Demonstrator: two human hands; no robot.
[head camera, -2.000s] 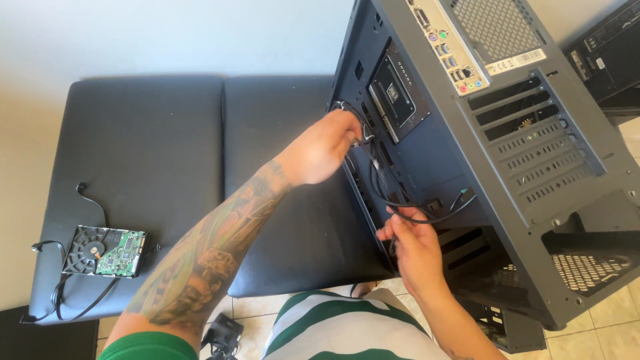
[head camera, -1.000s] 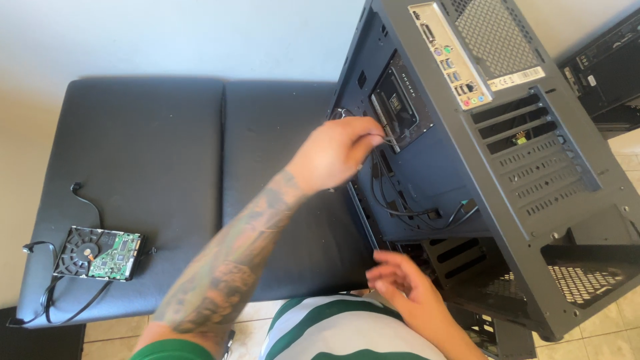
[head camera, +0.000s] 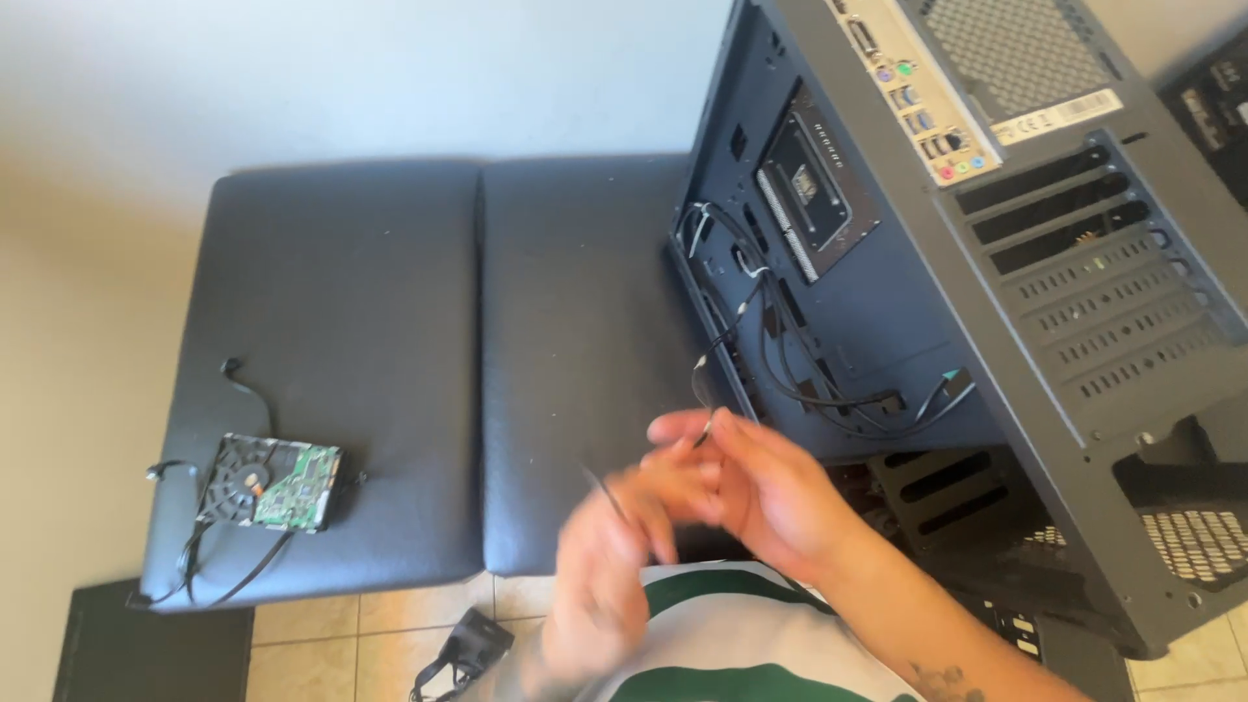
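Observation:
A dark computer case (head camera: 858, 322) stands at the right with its side open, showing the back of a motherboard tray. Black cables (head camera: 780, 322), bundled with a light tie, run down the tray. One thin black cable (head camera: 722, 338) with pale connectors leads out of the case to my right hand (head camera: 780, 487), whose thumb and fingers pinch it. My left hand (head camera: 614, 556), blurred, is just left of my right hand, with a thin dark strand at its fingers; whether it grips this strand is unclear. A hard drive (head camera: 273, 483) with a green circuit board lies far left, cables around it.
Beneath the hard drive is a black padded bench (head camera: 390, 292) with a seam down its middle, and a wall rises behind it. A black object with a strap (head camera: 468, 648) lies on the tiled floor. Another dark case (head camera: 1219, 107) stands at the far right edge.
My left hand has come away from the cables on the tray, down and toward my body, beside my right hand. My right hand, apart from the cables one second ago, now pinches a thin one.

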